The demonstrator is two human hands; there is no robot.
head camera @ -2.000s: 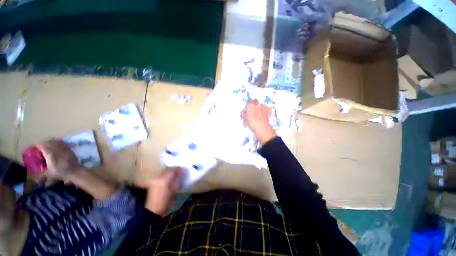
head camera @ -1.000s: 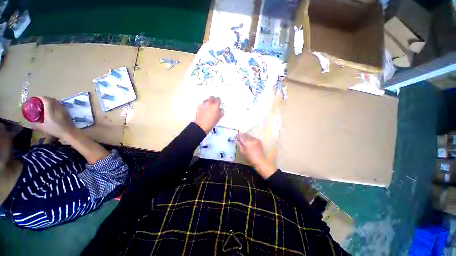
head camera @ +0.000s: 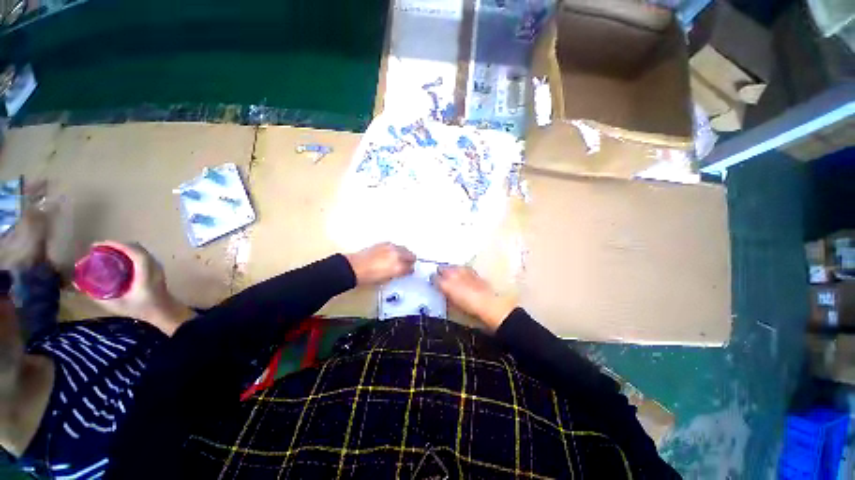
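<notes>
A white square pad [head camera: 409,298] lies at the bench's front edge against my clothing, with dark small parts on its near half. My left hand [head camera: 382,263] is at the pad's far left corner, fingers together. My right hand [head camera: 469,290] is at the far right corner, fingertips close together. The fingers cover the far corners, so whether they hold a small part cannot be told. A loose pile of small blue-grey fittings [head camera: 472,167] lies on a glaring white sheet [head camera: 375,211] beyond my hands.
Another white pad [head camera: 217,214] with parts stands at left. A neighbouring worker's hand holds a red-pink round container [head camera: 104,272]. An open brown carton [head camera: 619,155] is at upper right. A red stool [head camera: 298,355] and a blue crate [head camera: 812,444] are below bench level.
The right hand left the pile and both hands came to the pad, which shifted right and turned straight. The left hand then moved down to its far edge. The neighbour's second pad moved far left.
</notes>
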